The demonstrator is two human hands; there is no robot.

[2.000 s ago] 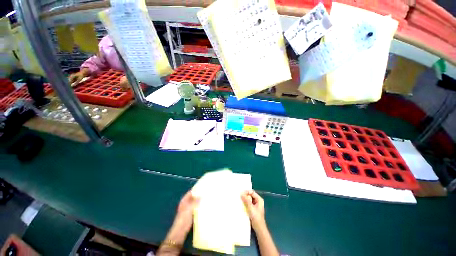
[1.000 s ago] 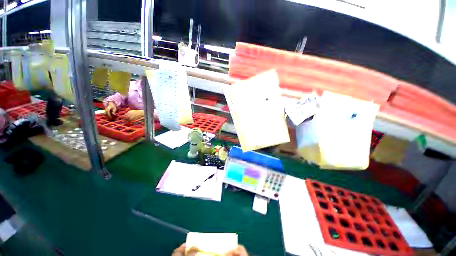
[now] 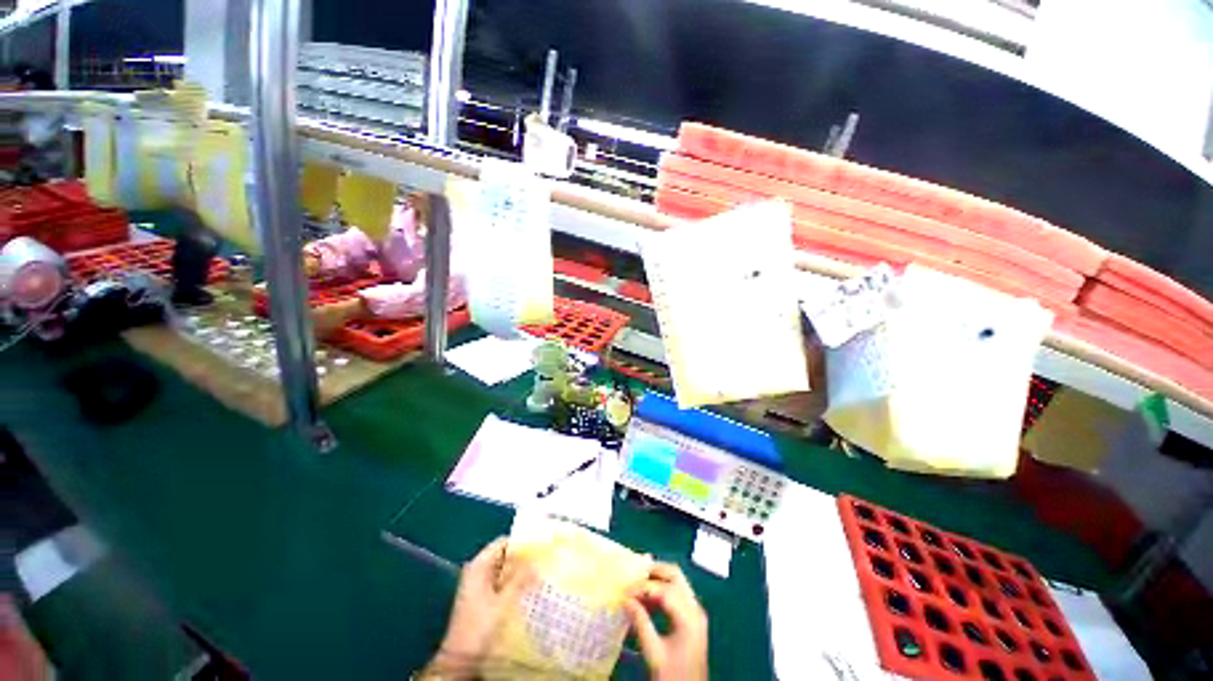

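Note:
A yellowish sheet [image 3: 565, 605] with rows of small printed marks is held low in front of me, with a white sheet edge showing behind its top. My left hand [image 3: 482, 615] grips its left edge. My right hand [image 3: 672, 619] grips its right edge near the top corner. The sheet's lower end runs towards the picture's bottom edge. The open notebook [image 3: 503, 459] with a dark pen [image 3: 567, 476] on it lies just beyond the sheet.
A test instrument [image 3: 698, 470] stands behind, a small white card [image 3: 712, 551] before it. A red compartment tray [image 3: 964, 599] rests on a white board [image 3: 802, 572] at right. Sample sheets [image 3: 729, 303] hang from the shelf. A metal post [image 3: 282, 226] stands left; a person's pink sleeves [image 3: 399, 295] show beyond.
The view has tilted up, then shifted left. The held sheets were upright and mostly blank, then low at the bottom edge; now the printed yellowish face shows. The other person's arms have moved.

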